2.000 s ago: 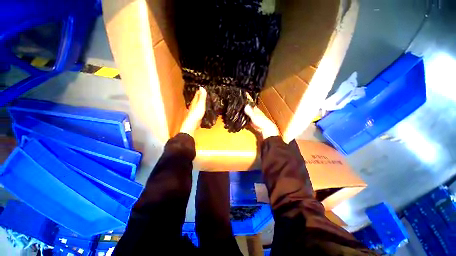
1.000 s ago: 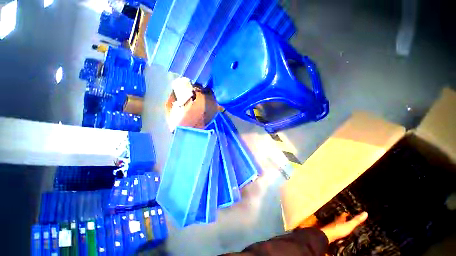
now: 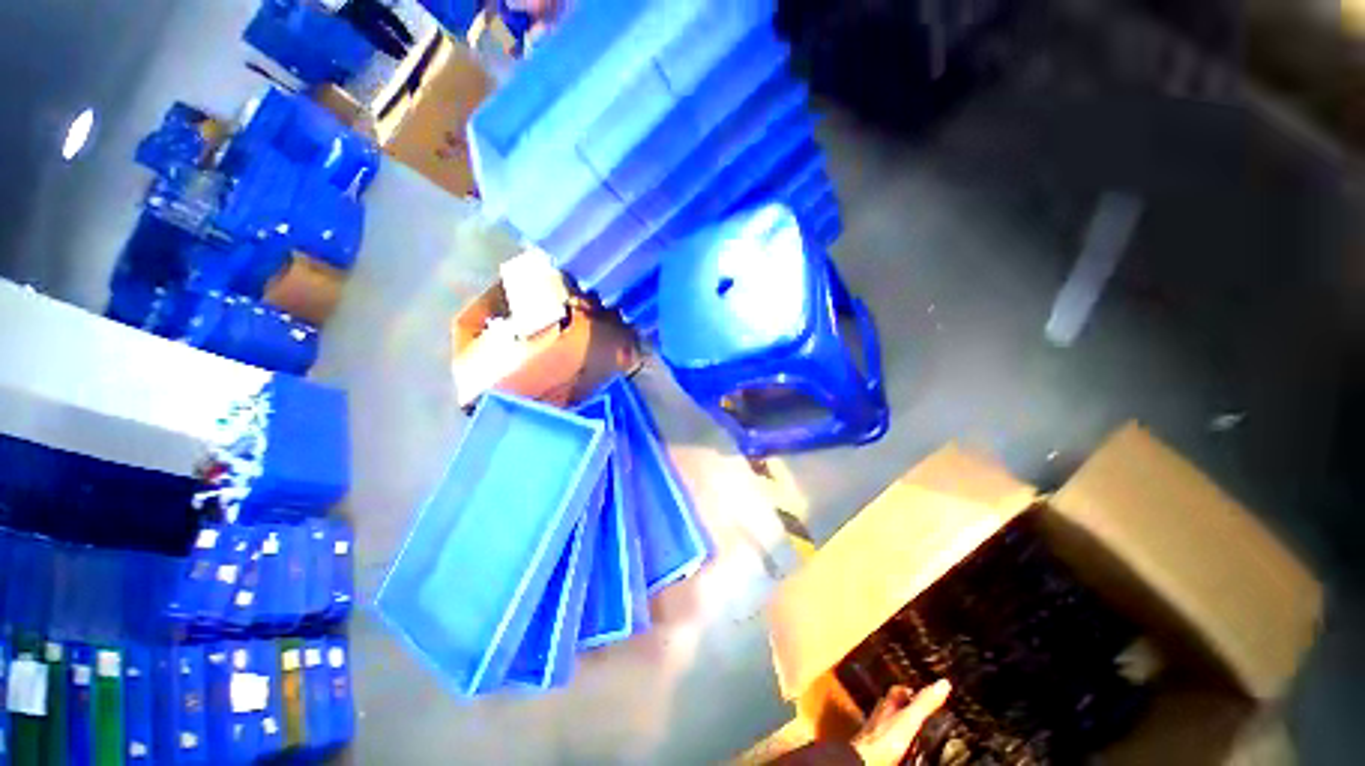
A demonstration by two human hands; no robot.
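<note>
An open carton point(image 3: 898, 557) stands at the lower right, with its tan flaps spread. Many small dark, glossy parts point(image 3: 1033, 644) fill what shows of its inside. My left hand point(image 3: 903, 721) is at the carton's near left side, low in the picture, with the thumb over the black parts. Its other fingers are hidden, so its hold is unclear. My right hand is not in view.
Fanned blue trays point(image 3: 502, 539) lie on the floor left of the carton. A blue stool point(image 3: 771, 329) stands beyond them, beside tall stacked blue trays point(image 3: 644, 135). A small carton point(image 3: 524, 359) holds white material. Blue bins point(image 3: 270, 584) line the left.
The view has swung from over the carton to the left, putting the carton at lower right. Both hands were at a black bundle; now only my left hand shows, lower in the picture.
</note>
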